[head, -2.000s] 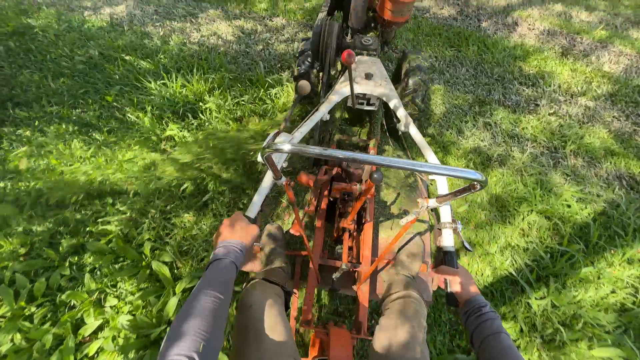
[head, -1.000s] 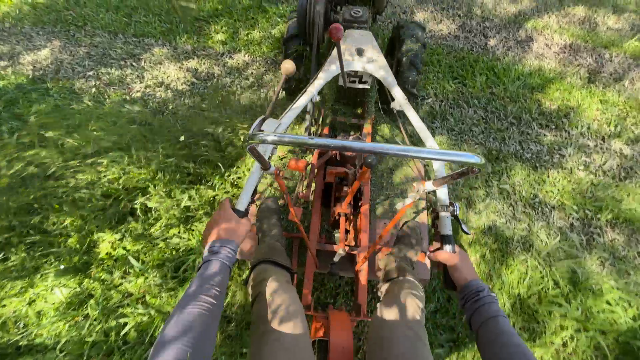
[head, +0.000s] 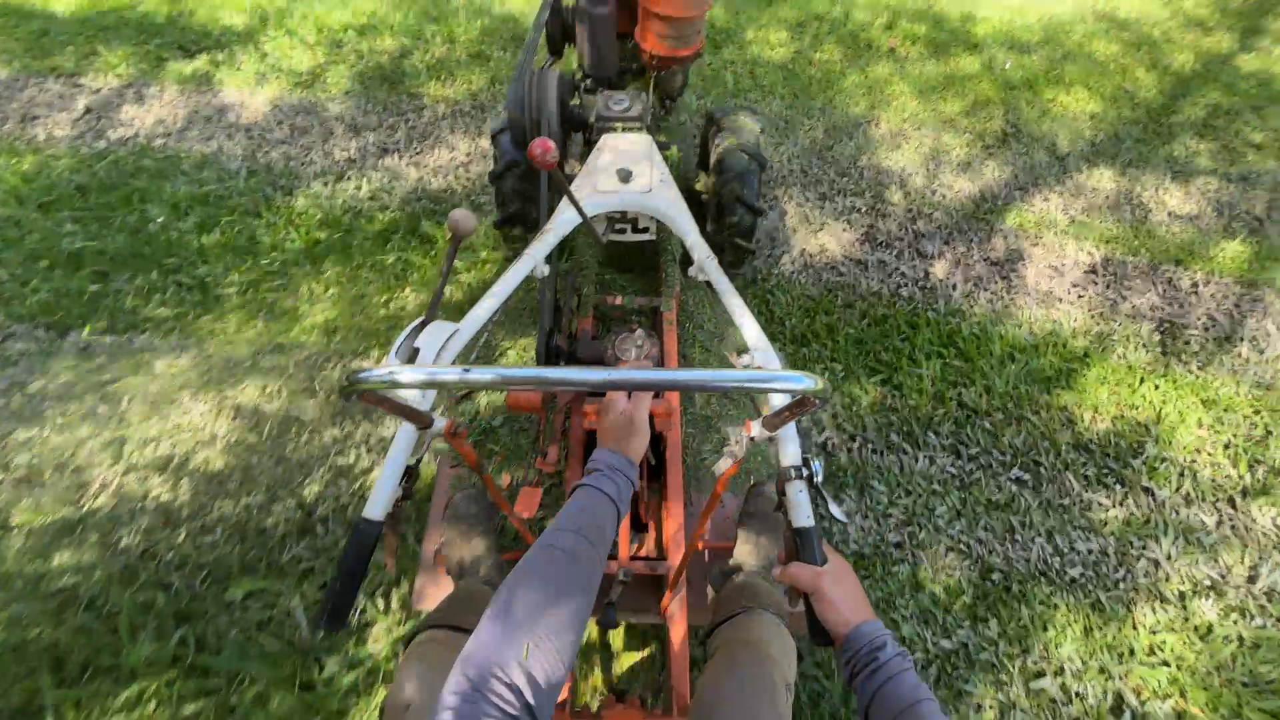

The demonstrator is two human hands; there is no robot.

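My left hand [head: 625,422] reaches in to the middle of the orange metal frame [head: 674,500]. Its fingers pass beneath the chrome crossbar [head: 590,379], near a round metal part [head: 634,346]; whether they grip anything is hidden. My right hand [head: 828,592] is closed around the black rubber grip [head: 812,565] of the white handlebar [head: 735,300]. On the left, the other black grip [head: 352,572] stands free of any hand. A red-knobbed lever [head: 543,153] and a tan-knobbed lever [head: 461,222] rise by the handlebar's left arm.
Ahead are the machine's engine [head: 598,40], an orange canister [head: 671,30] and two black tires, one at the right [head: 735,180]. My boots [head: 757,530] rest on footplates either side of the frame. Around lie grass [head: 1000,400] and a strip of dry cuttings [head: 1050,270].
My left hand has let go of the left grip and moved inward to the middle of the frame. My right hand stays on its grip. The machine has moved over the grass.
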